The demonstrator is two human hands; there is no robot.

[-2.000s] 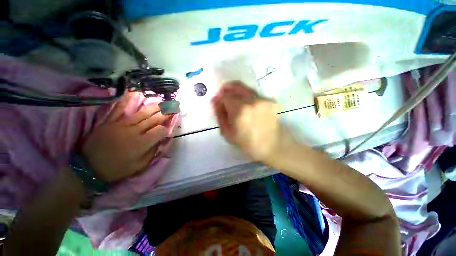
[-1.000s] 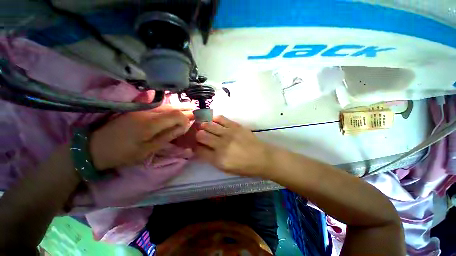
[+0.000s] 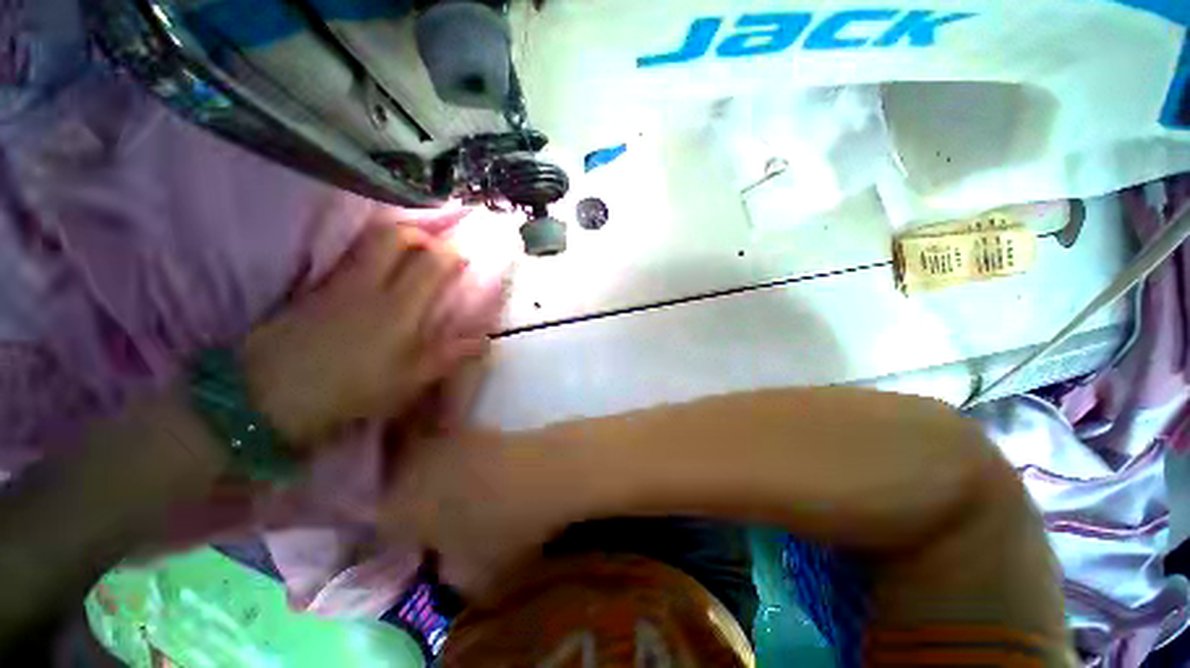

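The dusty pink fabric piece [image 3: 170,248] lies heaped at the left and runs up to the sewing machine's needle area. My left hand [image 3: 359,326] lies on the fabric just below the bright light at the tension assembly [image 3: 516,176], fingers bent and pressed on the cloth. My right hand [image 3: 457,502] is blurred, low at the bed's front edge, beside and below my left hand; its fingers are at the fabric, but their grip is unclear. The small grey knob [image 3: 544,236] is right of my left fingertips. The needle and presser foot are lost in glare.
The white machine head [image 3: 783,98] with blue lettering is at the back. A yellow-beige label [image 3: 966,256] lies on the machine bed [image 3: 626,365]. A grey cable [image 3: 1083,307] crosses the right side. Pink-lilac pieces [image 3: 1096,496] hang at the right. A green patterned sheet [image 3: 235,620] is below left.
My right hand has moved from beside the grey knob down and left to the front edge, its forearm now across the bed. My left hand stays near the needle area. The view has shifted.
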